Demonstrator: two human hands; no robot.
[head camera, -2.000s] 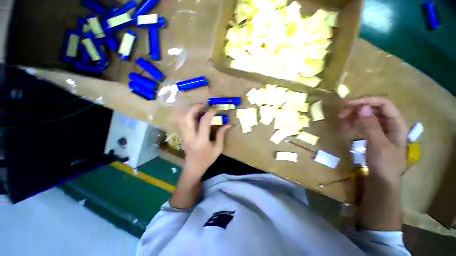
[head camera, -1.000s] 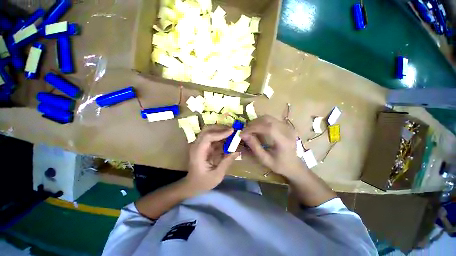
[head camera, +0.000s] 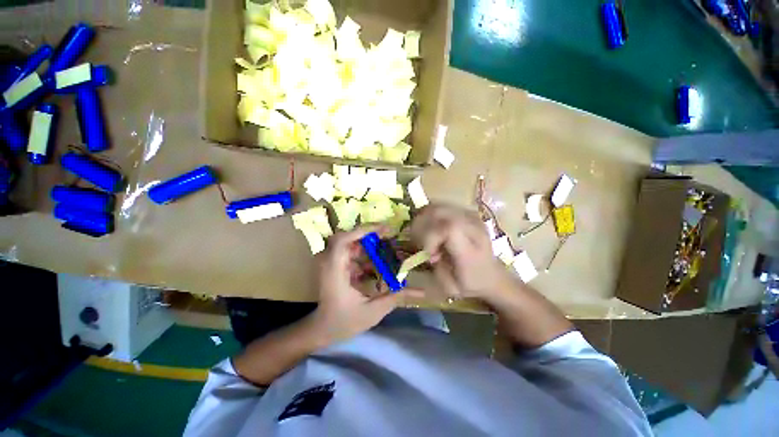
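My left hand (head camera: 346, 286) holds a blue battery cell (head camera: 382, 262) between thumb and fingers, tilted, over the bench's front edge. My right hand (head camera: 461, 252) is at the cell's right side and pinches a small pale-yellow strip (head camera: 413, 264), whose lower end is at the cell. Whether it still sticks to the cell is too blurred to tell. Loose pale-yellow pads (head camera: 367, 212) lie just beyond my hands. Another blue cell with a white strip and thin leads (head camera: 259, 206) lies to the left.
The open pad box (head camera: 329, 154) stands behind the loose pads. Blue cells (head camera: 84, 199) lie at left. A yellow-orange board (head camera: 565, 219) and white pieces with leads lie at right, before the board box (head camera: 653, 243). More cells lie on the green surface (head camera: 547, 60). A white equipment case (head camera: 107, 316) stands below left.
My hands have come together at the cell. In the last second the cell has turned to tilt the other way, and a pale strip now shows between it and my right fingers. The view has shifted right.
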